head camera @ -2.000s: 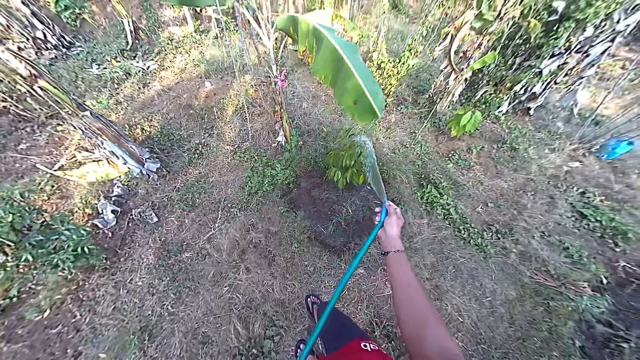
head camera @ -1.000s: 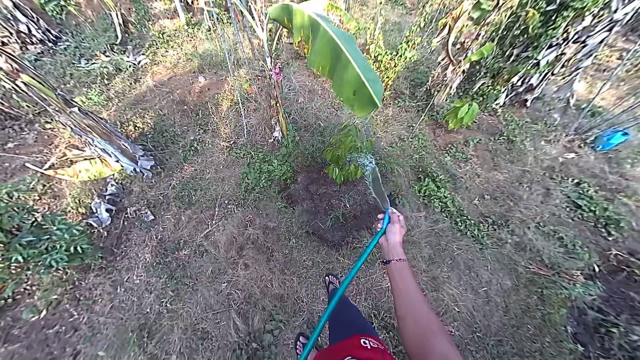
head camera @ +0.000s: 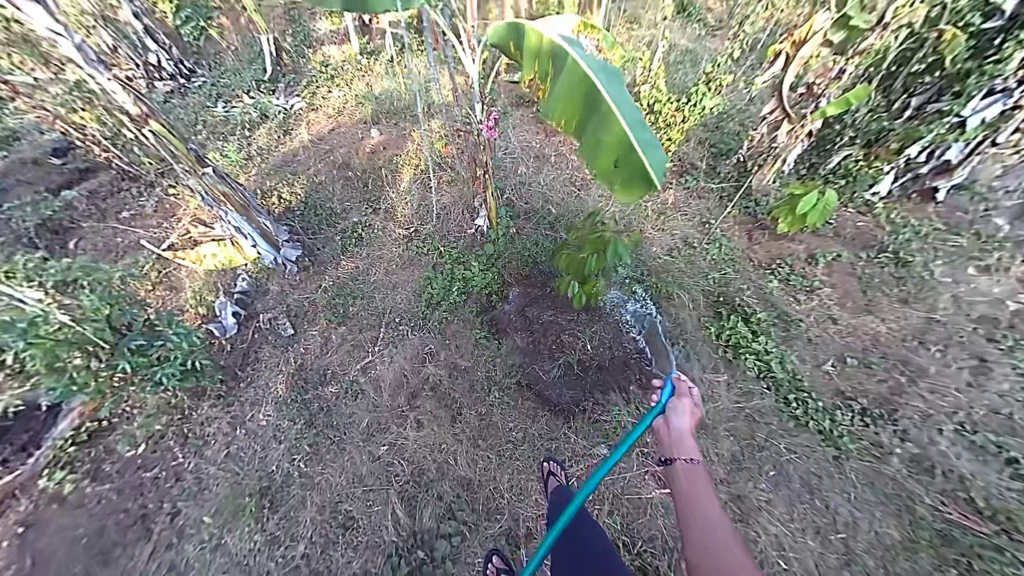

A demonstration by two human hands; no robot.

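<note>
My right hand (head camera: pixel 678 406) is closed around the end of a green garden hose (head camera: pixel 596 478), with a braided bracelet at the wrist. Water (head camera: pixel 650 328) fans out of the hose end, up and a little to the left, and falls beside a small leafy sapling (head camera: pixel 592 256). Dark, wet-looking soil (head camera: pixel 572 344) lies at the sapling's foot, just left of the spray. The hose runs down past my leg to the bottom edge. My left hand is out of the frame.
A banana plant's broad leaf (head camera: pixel 600 104) hangs beyond the sapling. A leaning banana trunk (head camera: pixel 200 180) stands at the left, near a leafy bush (head camera: pixel 96 336). Low green weeds (head camera: pixel 768 368) grow at the right. My feet in flip-flops (head camera: pixel 554 474) stand on dry grass.
The water spray now spreads wider and lands lower, to the right of the sapling. My right hand stays on the hose. The blue object at the right has left the view.
</note>
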